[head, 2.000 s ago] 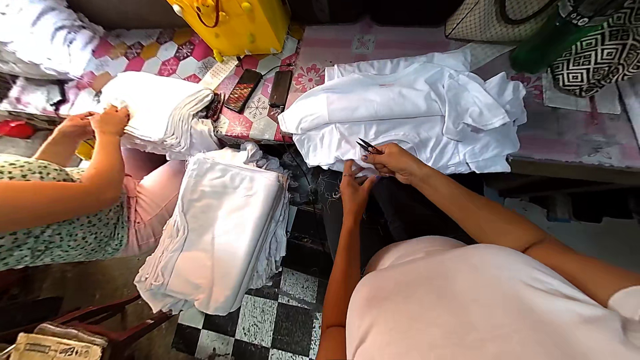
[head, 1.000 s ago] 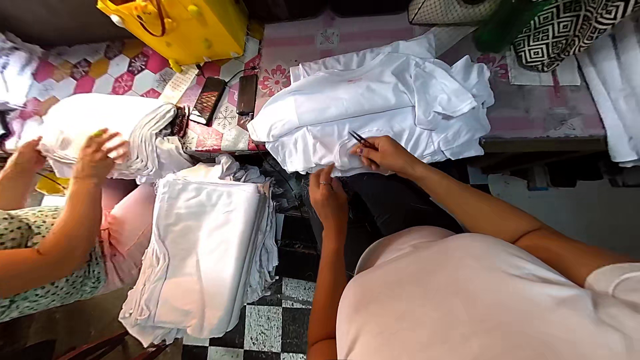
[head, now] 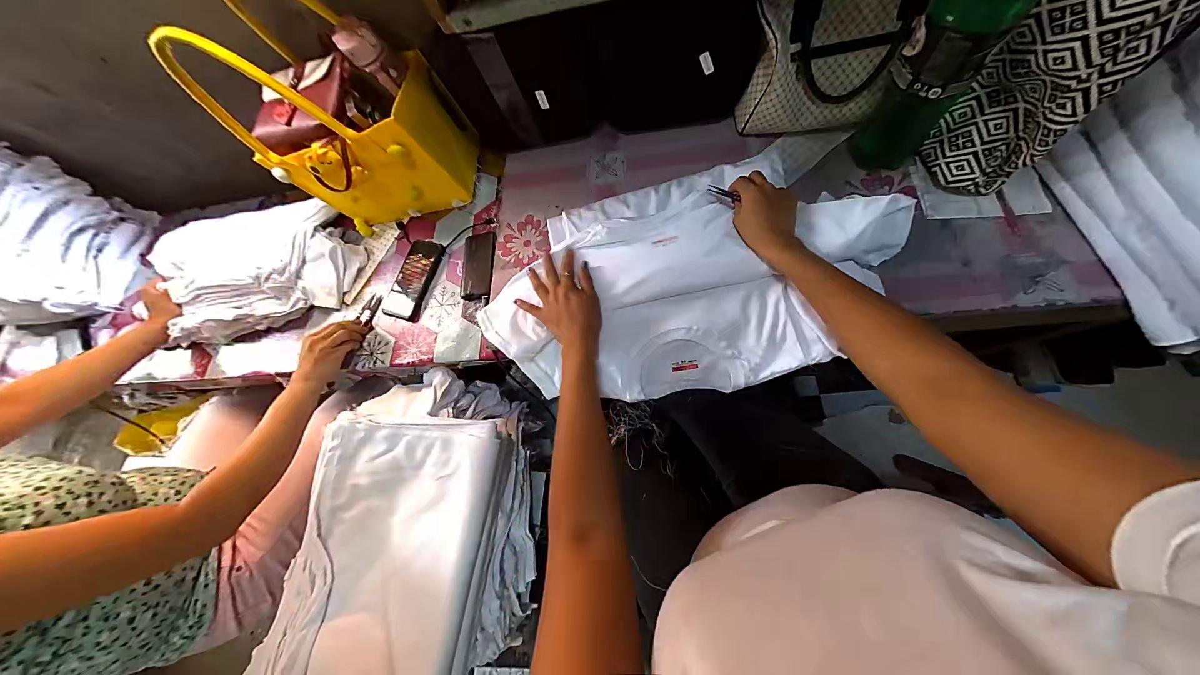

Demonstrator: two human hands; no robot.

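Observation:
White T-shirts (head: 684,291) lie spread on the table before me, the top one's round neckline with a small red-marked label facing my body. My left hand (head: 567,305) rests flat on the cloth at the left, fingers spread, a ring on one finger. In my right hand (head: 764,216), near the far edge of the shirts, is a pair of small dark thread snips (head: 723,194), tips pointing left. Loose thread clippings (head: 637,431) hang below the table edge by my lap.
A co-worker's hand (head: 330,352) at the left holds snips beside folded white cloth (head: 244,262). A tall stack of white fabric (head: 403,525) stands between us. Two phones (head: 414,278), a yellow bag (head: 403,150), a green bottle (head: 900,122) and a patterned bag (head: 1012,94) are on the table.
The top shirt, bunched before, now lies flatter with its neckline toward me. My right hand has moved to the far side with the snips; my left hand now lies flat on the cloth.

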